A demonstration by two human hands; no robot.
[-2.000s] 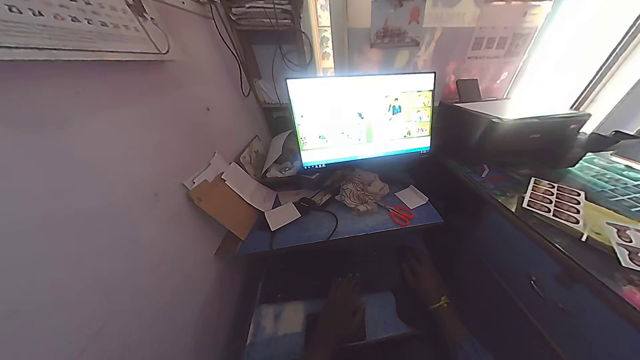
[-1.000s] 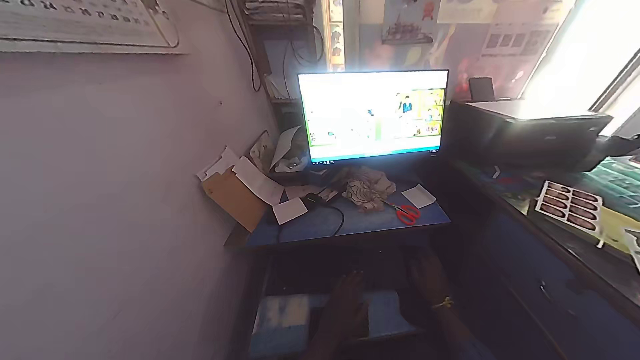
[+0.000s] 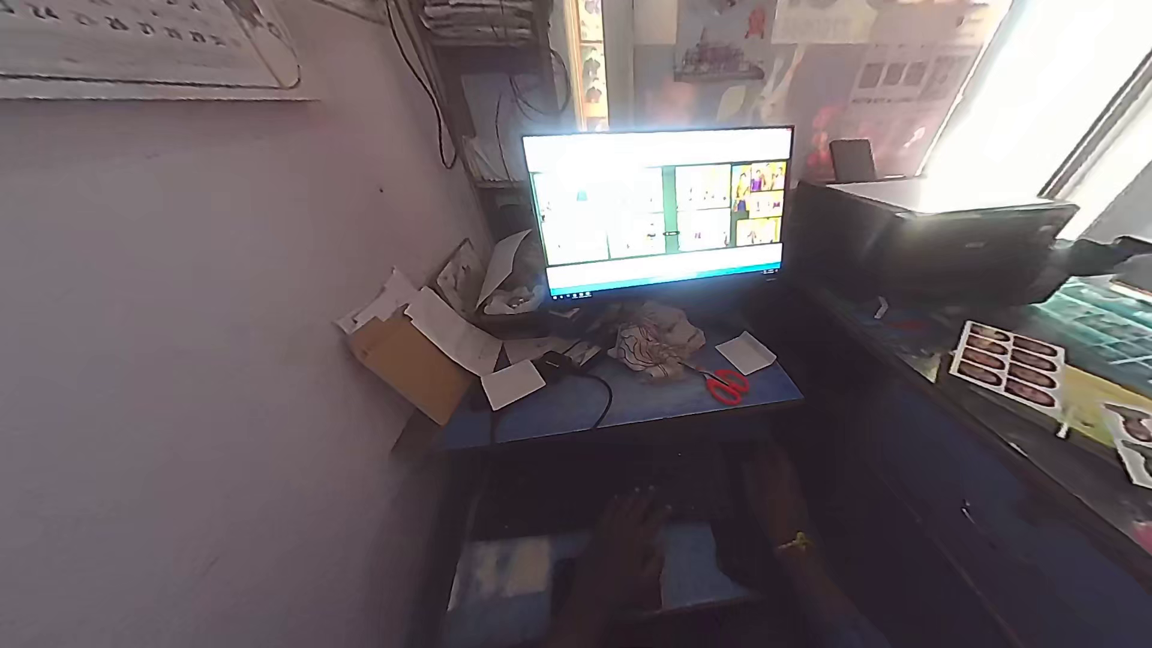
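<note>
In deep shadow below the desk top, my left hand (image 3: 630, 535) rests, fingers forward, at the near edge of a dark keyboard (image 3: 612, 481) on a blue lower shelf (image 3: 702, 567). My right hand (image 3: 774, 486), with a yellow band at the wrist, lies to the right of the keyboard; whether a mouse is under it cannot be told. Above them a lit monitor (image 3: 661, 211) shows rows of picture thumbnails. Red-handled scissors (image 3: 727, 387) lie on the blue desk top (image 3: 576, 409) beside a crumpled cloth (image 3: 657, 342).
Papers and a brown envelope (image 3: 409, 364) lean on the left wall. A black cable (image 3: 607, 396) crosses the desk edge. At the right, a black printer (image 3: 954, 243) and a sheet of oval prints (image 3: 1008, 367) sit on a counter. A white card (image 3: 745, 353) lies near the scissors.
The monitor's picture has changed to several thumbnail panels. Both hands stay in about the same places at the keyboard.
</note>
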